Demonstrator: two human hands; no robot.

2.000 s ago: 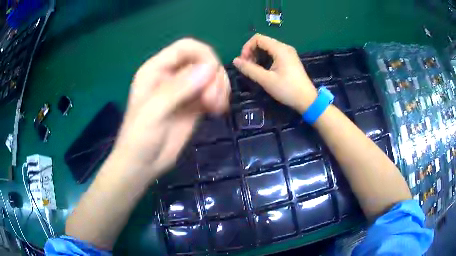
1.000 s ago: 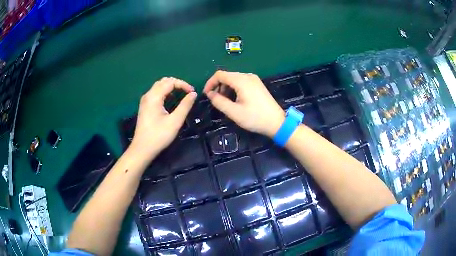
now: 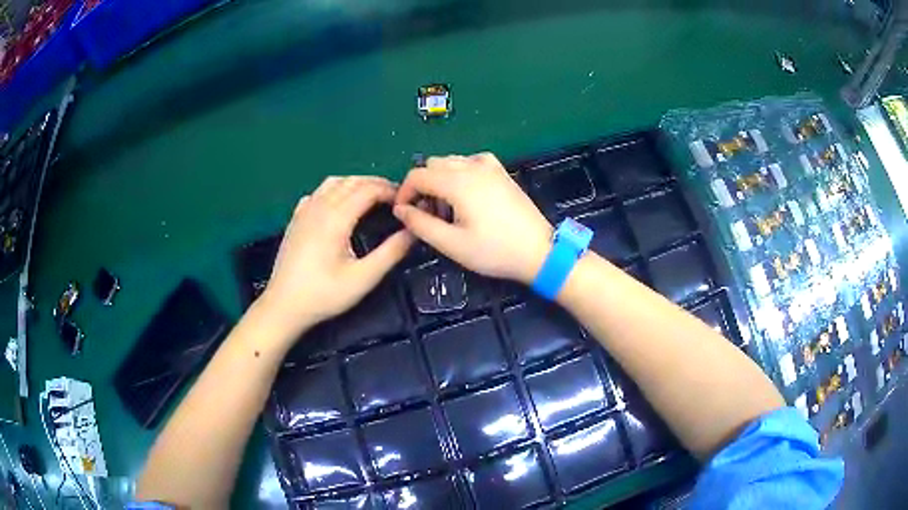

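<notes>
My left hand (image 3: 324, 244) and my right hand (image 3: 478, 214) meet at the fingertips over the back edge of the black blister tray (image 3: 463, 344). Thumbs and index fingers are pinched close together. Whatever lies between the fingertips is too small or hidden to tell. A small square unit (image 3: 438, 287) with two pale marks lies in a tray pocket just below my hands. A small dark piece (image 3: 419, 159) shows just behind my right fingers. A blue band (image 3: 563, 259) is on my right wrist.
An open unit (image 3: 434, 102) lies on the green bench beyond the tray. The clear blister tray (image 3: 772, 224) with orange and silver parts is at right. A black slab (image 3: 174, 349), small loose pieces (image 3: 107, 286) and a white power strip (image 3: 75, 423) are at left. A blue bin (image 3: 129, 28) is upper left.
My hands have come together from apart, the left moving in towards the right. Earlier, the left was raised and blurred. The view has also shifted.
</notes>
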